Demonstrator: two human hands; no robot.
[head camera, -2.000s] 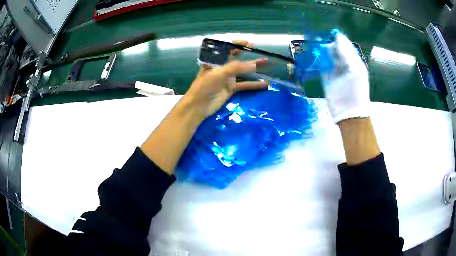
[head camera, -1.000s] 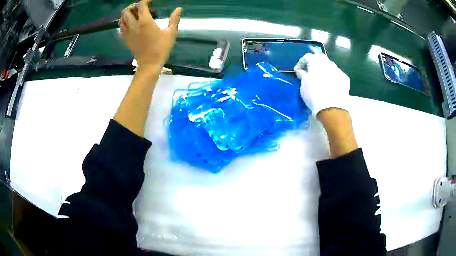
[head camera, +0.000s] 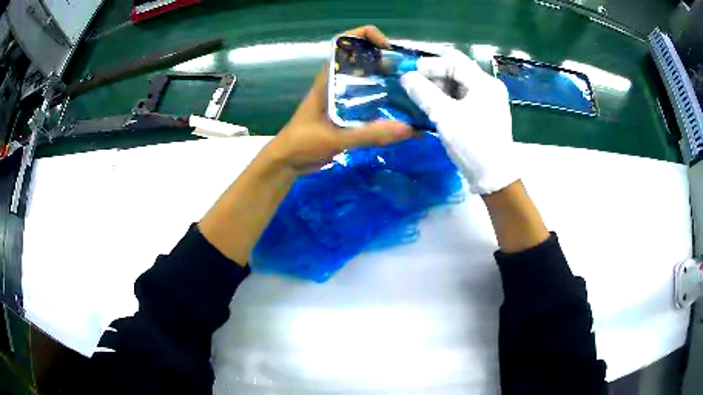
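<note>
A phone unit (head camera: 361, 91) with a pale rim and blue-tinted face is held raised over the belt's near edge. My bare left hand (head camera: 327, 123) grips its left end, thumb along the near side and fingers behind the far side. My gloved right hand (head camera: 466, 116) is at its right part, fingertips on or just over the face; the glove hides the right end, and whether it pinches film cannot be told. A pile of blue film (head camera: 347, 212) lies below on the white sheet (head camera: 362, 324).
Another phone unit (head camera: 546, 85) lies on the green belt (head camera: 277, 81) at right. A grey-black open frame (head camera: 220, 96) lies at left between dark guide bars (head camera: 154, 65), the nearer with a white end. A red-edged tray (head camera: 158, 8) is at the top left.
My left hand has come from the upper left to the phone unit, which is now lifted off the belt. My right hand has moved slightly left. The waiting unit at right has shifted left.
</note>
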